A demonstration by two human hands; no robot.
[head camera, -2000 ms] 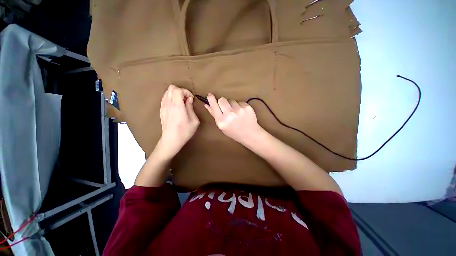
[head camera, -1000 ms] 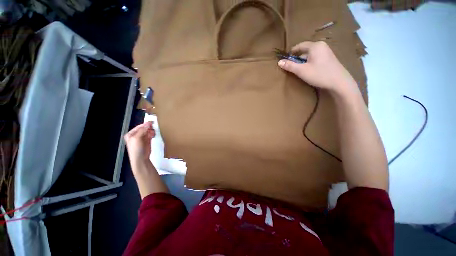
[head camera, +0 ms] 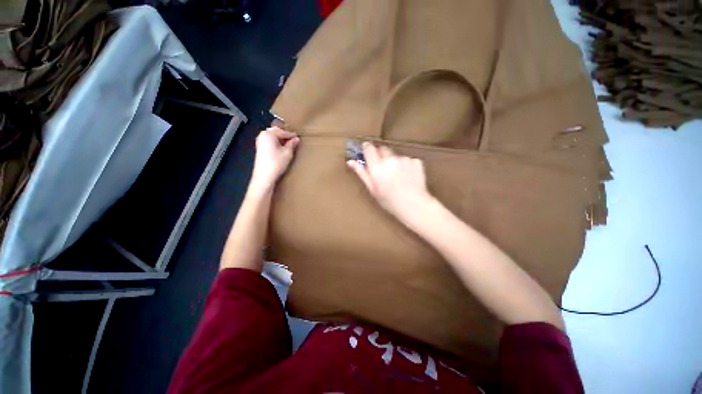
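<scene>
A tan bag panel (head camera: 431, 238) lies across the white table in front of me, with its looped handle (head camera: 439, 75) standing above the top hem. My left hand (head camera: 275, 152) pinches the panel's left edge at the hem seam. My right hand (head camera: 391, 175) holds the dark thread snips (head camera: 356, 151) just below the seam, left of the handle. Whether the blades touch cloth cannot be told. The black snips cord (head camera: 616, 312) shows on the table at the right; its middle is hidden under my right arm.
A heap of brown strap bundles (head camera: 654, 58) lies on the white table (head camera: 646, 208) at the upper right. At the left stands a metal-framed cart (head camera: 196, 181) draped with grey sheeting (head camera: 85, 138), with brown cloth (head camera: 46, 54) beyond it. The floor (head camera: 223, 69) is dark.
My left hand has moved up onto the panel's left edge. My right hand has moved left and down from the handle's right end with the snips. The view has shifted, bringing the strap bundles into view.
</scene>
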